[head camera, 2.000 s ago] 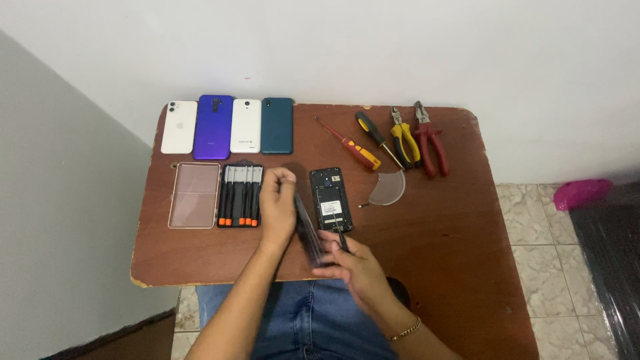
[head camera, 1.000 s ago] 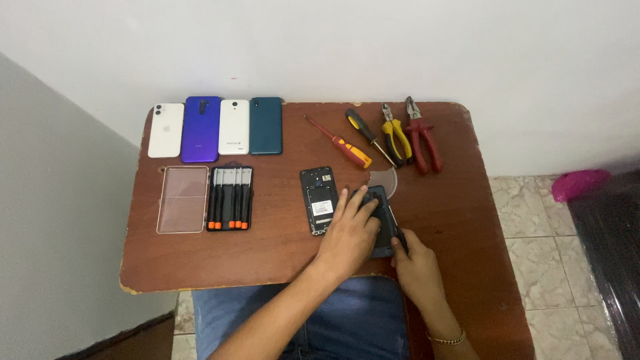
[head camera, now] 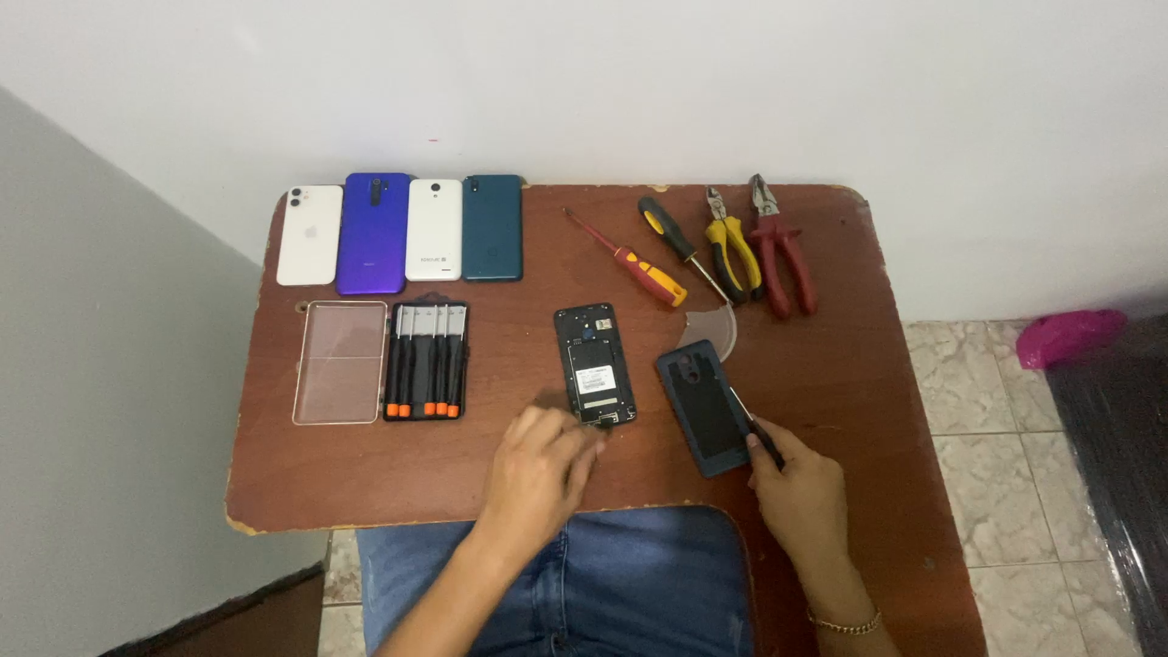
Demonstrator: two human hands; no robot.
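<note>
My right hand [head camera: 798, 479] holds a small precision screwdriver [head camera: 759, 429], its shaft beside the right edge of a dark blue phone back cover [head camera: 703, 411]. The cover lies inner side up on the table, overlapping a translucent curved plastic piece [head camera: 725, 333]. My left hand [head camera: 547, 456] is at the lower left corner of an opened smartphone [head camera: 593, 365] with its inside parts showing; its fingers are bent, and whether they hold anything cannot be seen. A screwdriver set in a black case [head camera: 427, 360] lies left of the phone.
A clear plastic lid [head camera: 339, 363] lies left of the set. Behind stand in a row a white phone [head camera: 310, 237], a purple phone [head camera: 372, 233], another white phone [head camera: 434, 228] and a teal phone [head camera: 493, 228]. Red screwdriver [head camera: 648, 274], black-yellow screwdriver [head camera: 671, 228], yellow pliers [head camera: 733, 251] and red pliers [head camera: 785, 265] lie at the back right.
The back cover, in my left hand two seconds ago, lies on the table right of the opened phone. My left hand has let go of it and moved left to the phone's lower end.
</note>
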